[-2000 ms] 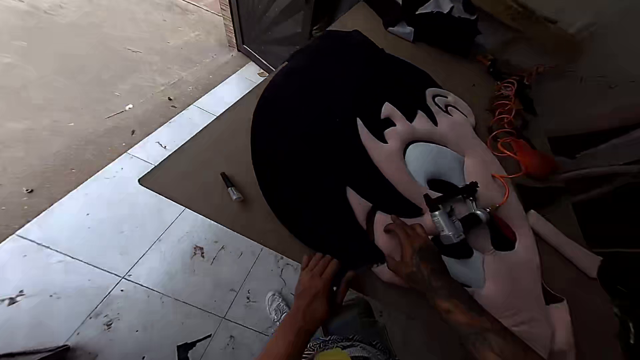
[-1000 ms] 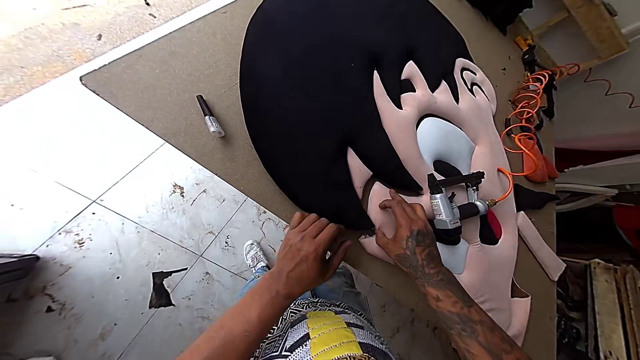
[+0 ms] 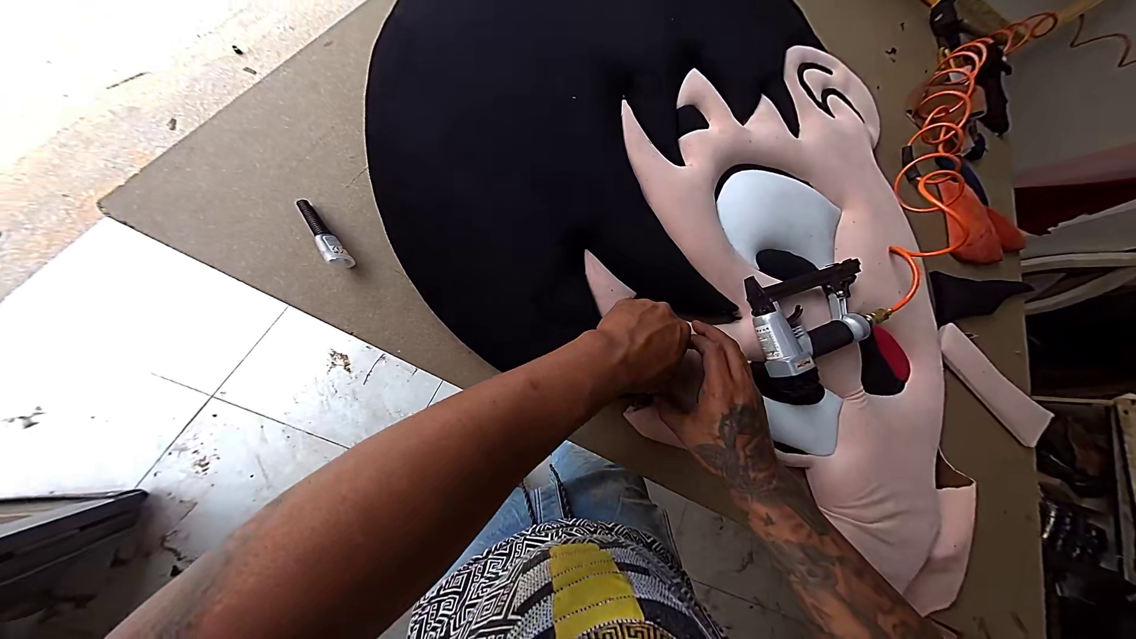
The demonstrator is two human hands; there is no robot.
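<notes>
A large padded cartoon face with black hair (image 3: pixel 515 169) and pink fabric skin (image 3: pixel 896 461) lies on a brown board. My left hand (image 3: pixel 646 344) is bent over the pink fabric below the hair's pointed edge, fingers curled and partly hidden. Close against it, my tattooed right hand (image 3: pixel 723 399) has its fingertips on the same fabric edge; whether either pinches the fabric cannot be told. Just right of my hands, a pneumatic stapler (image 3: pixel 785 342) rests on the face near the mouth and eye, joined to a coiled orange air hose (image 3: pixel 945 133).
A small black-and-silver tube-like tool (image 3: pixel 326 233) lies on the brown board (image 3: pixel 240 160). A pink fabric strip (image 3: pixel 996 383) and a orange cloth-like thing (image 3: pixel 972 226) are at the right. White floor tiles (image 3: pixel 266 444) show beyond the board's near edge.
My left hand has moved from the black hair's lower edge up and right, beside my right hand. The stapler stays on the face. The view has shifted closer.
</notes>
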